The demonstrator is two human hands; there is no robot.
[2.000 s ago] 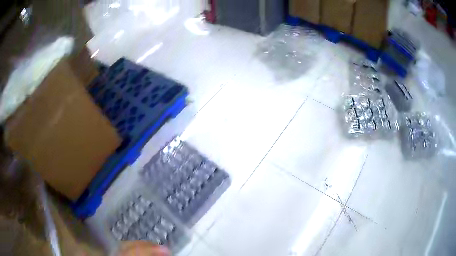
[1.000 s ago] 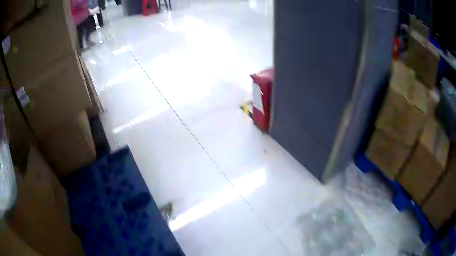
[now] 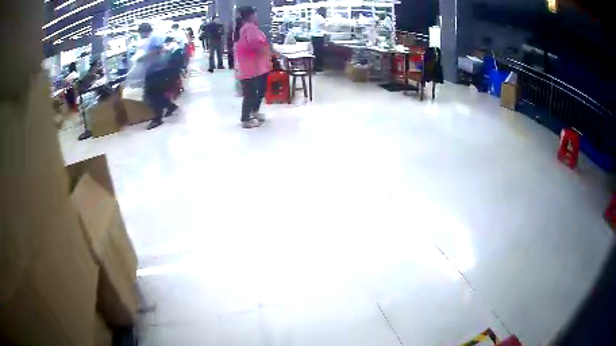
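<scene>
Neither of my hands is in the picture. Nearest in front of me, large brown cardboard cartons (image 3: 40,223) stand along the left side, blurred and cut off by the frame edge. An open carton with raised flaps (image 3: 105,230) stands against them at the lower left. What the cartons hold is hidden.
Glossy pale floor (image 3: 270,223) lies ahead. A person in a pink top (image 3: 252,61) stands at a small table (image 3: 299,67) with a red stool (image 3: 277,86). A blurred person (image 3: 157,78) is at the left. A red stool (image 3: 569,147) stands by the right railing (image 3: 567,98).
The view has lifted and moved forward from the floor trays and blue pallets to the open hall. The grey pillar has left the view. The hand-like shape at the earliest frame's bottom edge is gone.
</scene>
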